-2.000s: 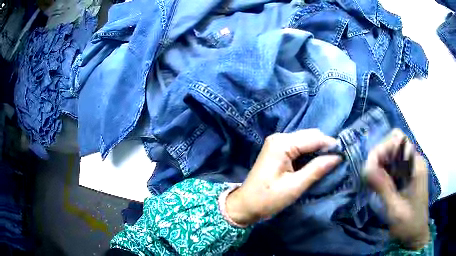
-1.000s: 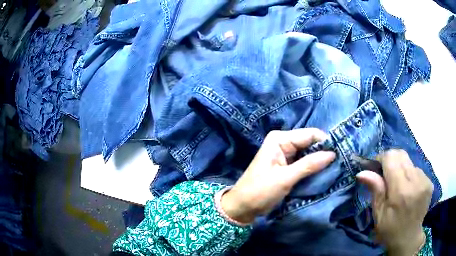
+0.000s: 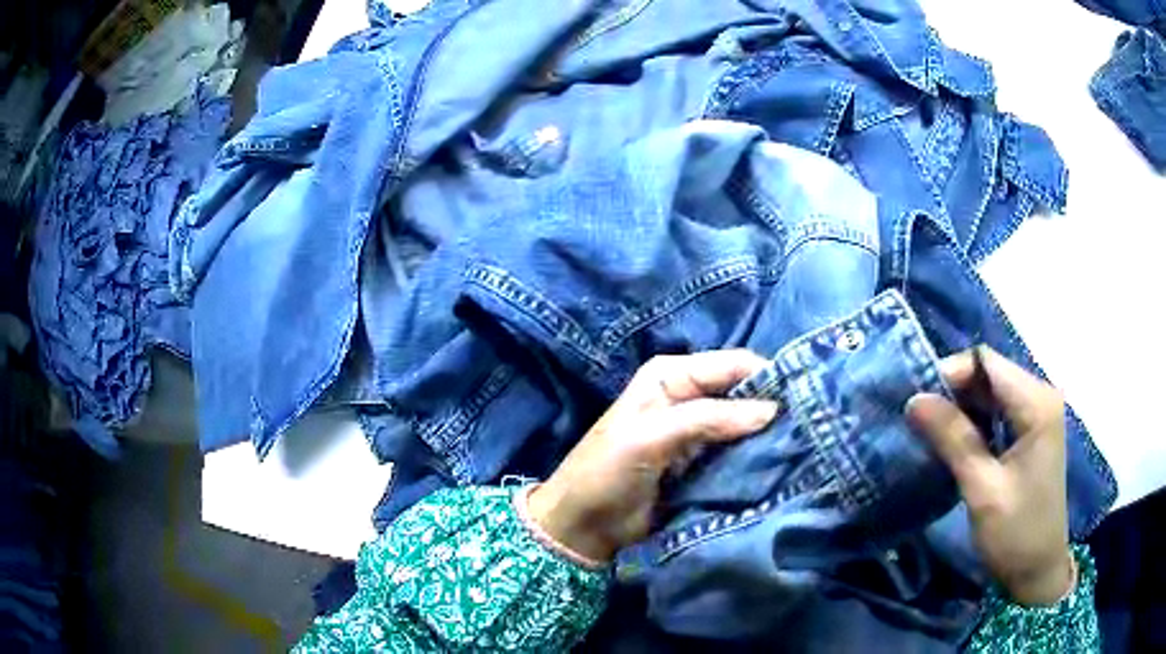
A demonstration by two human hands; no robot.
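A blue denim garment (image 3: pixel 601 192) lies piled on a white-topped table. Its stitched cuff (image 3: pixel 882 371) is spread between my hands at the lower right, with a small round metal button (image 3: pixel 849 340) near its upper edge. My left hand (image 3: pixel 652 441) pinches the denim at the left end of the cuff, thumb and forefinger together. My right hand (image 3: pixel 1004 466) holds the cuff's right edge between thumb and fingers. A dark shape shows between the right fingers, probably the snips; it is mostly hidden and I cannot make it out clearly.
The white table top (image 3: pixel 288 492) shows at the lower left and along the right. Crumpled blue denim pieces (image 3: pixel 109 256) hang at the far left. Another denim piece (image 3: pixel 1135 96) lies at the right edge. Grey floor with a yellow line (image 3: pixel 192 575) is at the lower left.
The cuff is now opened out flatter and sits slightly further left. My right hand has moved from the seam with its dark tool to the cuff's right edge. My left hand has shifted slightly left.
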